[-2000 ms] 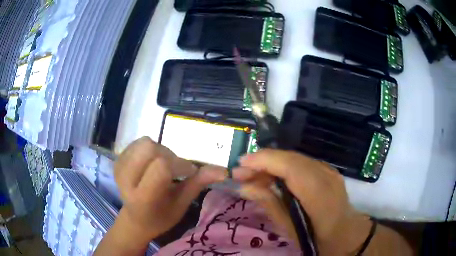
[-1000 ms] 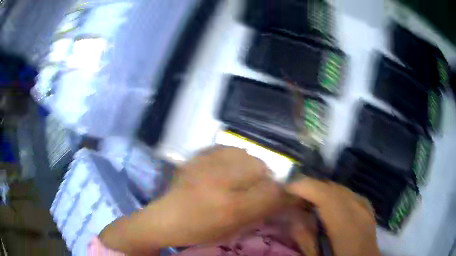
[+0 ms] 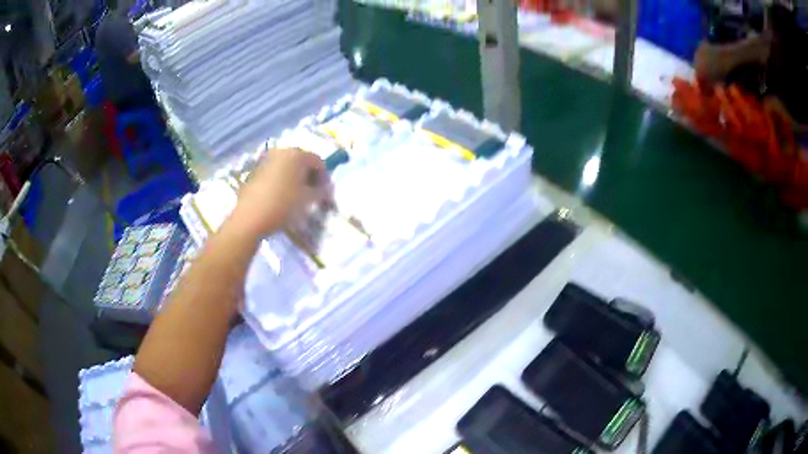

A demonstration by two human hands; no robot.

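Note:
My left hand [image 3: 285, 191] is bare and reaches over the top white battery tray [image 3: 399, 239] of a tall stack. Its fingers point down at a flat pale battery [image 3: 344, 241] with a dark yellowish edge. The fingers are blurred, so whether they grip it cannot be told. More pouch batteries [image 3: 456, 135] with yellow tape and greenish ends lie in the tray's far compartments. My right hand is out of the picture.
Black housings [image 3: 580, 379] with green board ends lie on the white bench at lower right. A black strip [image 3: 461, 310] runs beside the stack. Another tray stack [image 3: 257, 75] stands behind. A green conveyor [image 3: 620, 177], metal posts, orange-red parts and a person are beyond.
The view has swung left and up to the tray stack. My left hand has left the battery and housing on the bench and is over the tray. My right hand and the soldering iron have left view.

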